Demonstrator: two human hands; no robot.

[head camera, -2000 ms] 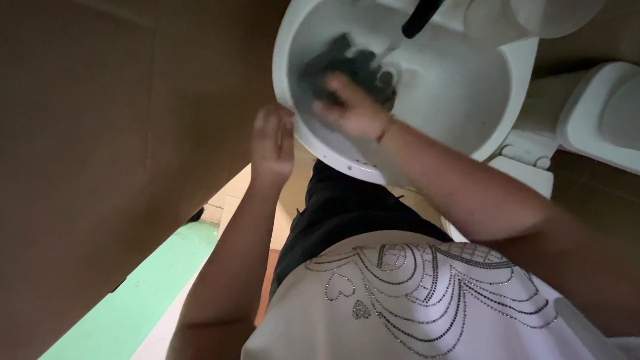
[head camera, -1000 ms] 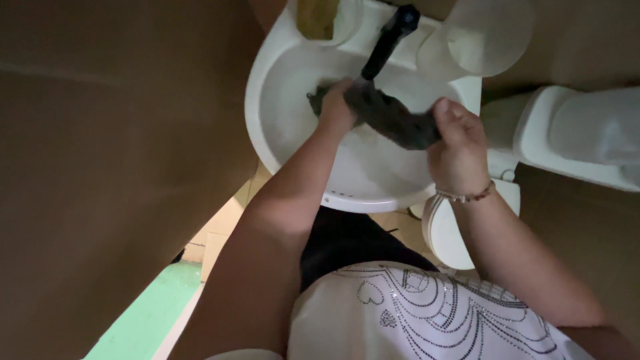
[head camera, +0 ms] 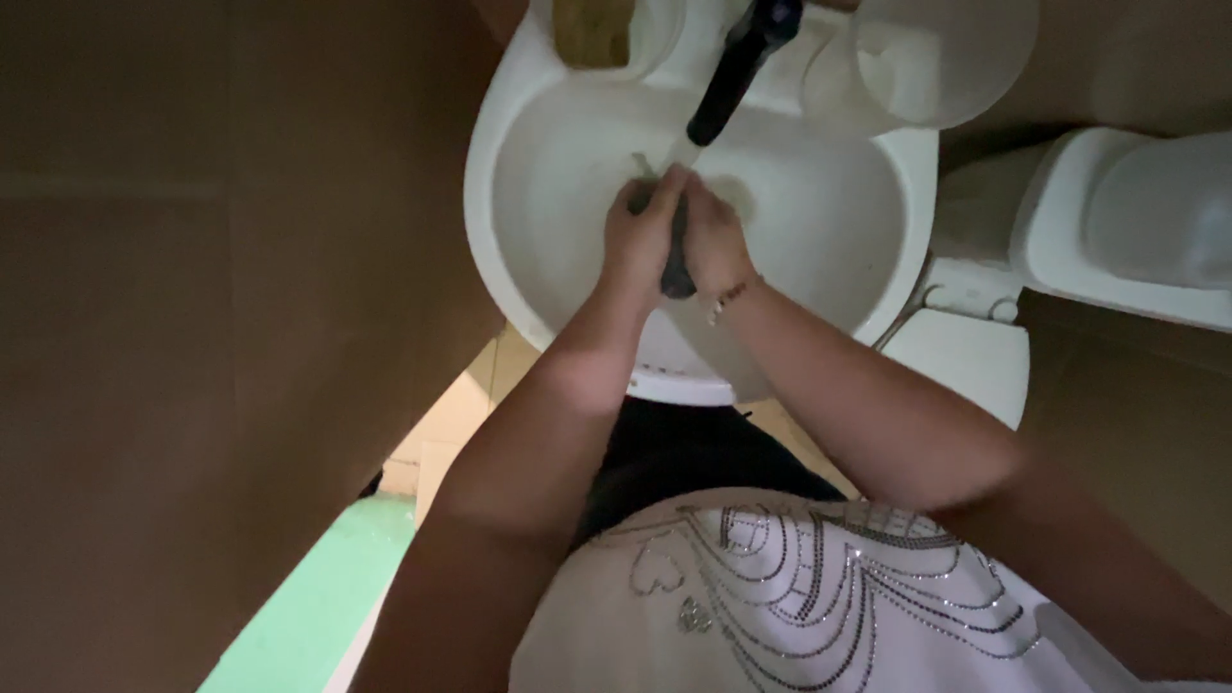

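Observation:
A dark wet cloth (head camera: 678, 274) is pressed between my two hands above the basin of a white washbasin (head camera: 491, 250). My left hand (head camera: 637, 236) closes on it from the left, and a bit of the cloth shows at its fingers. From the other side my right hand (head camera: 714, 236), with a beaded bracelet at the wrist, clasps it. Its lower end sticks out between the wrists; the palms hide the rest. Water runs from the black faucet (head camera: 736, 72) onto the fingertips.
A clear container with a yellowish-brown block (head camera: 593, 34) stands on the basin's back left ledge. At the back right is a translucent plastic container (head camera: 948, 58). A white toilet, its tank (head camera: 1049, 231) and lid (head camera: 962, 361) showing, stands to the right. Brown tiled wall lies left.
Two seconds ago the cloth lay in the basin under my right hand, my left hand off it. One second ago both hands held it stretched out; now they are together around it under the faucet.

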